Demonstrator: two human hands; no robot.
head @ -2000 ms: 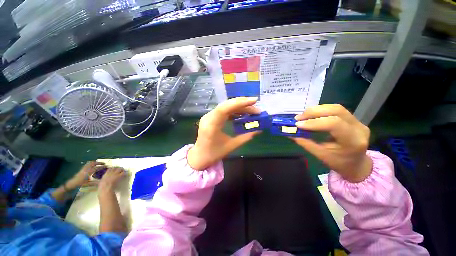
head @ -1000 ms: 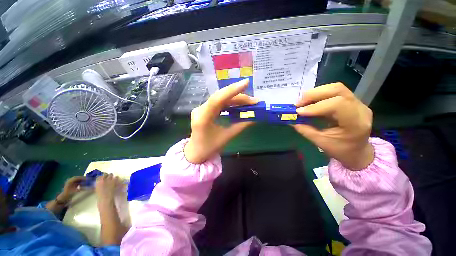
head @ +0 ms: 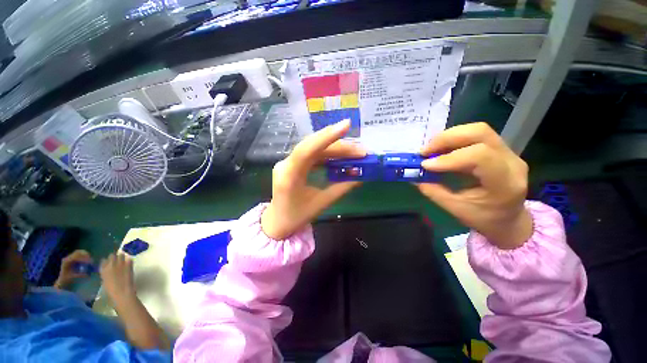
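Observation:
My left hand (head: pixel 305 183) holds one blue mini camera unit (head: pixel 347 169) between thumb and fingers. My right hand (head: pixel 479 181) holds a second blue unit (head: pixel 403 169) the same way. The units are side by side, ends close together, in front of the hanging colour chart sheet (head: pixel 404 96) and above the black tray (head: pixel 397 283). Their small screens face me and are lit. The left screen shows dark and reddish tones, the right one is pale. Whether the units touch is hard to tell.
A silver pin or loop (head: pixel 362 242) lies on the tray. A white fan (head: pixel 118 163) and power strip (head: pixel 220 81) are at left. A blue bin (head: pixel 206 257) stands on the pale mat beside a person in blue (head: pixel 78 326). A metal post (head: pixel 553 78) rises at right.
Both unit screens have changed from yellow, the left to dark and reddish, the right to pale. My hands have hardly moved since one second ago. A blue piece now lies on the neighbour's mat.

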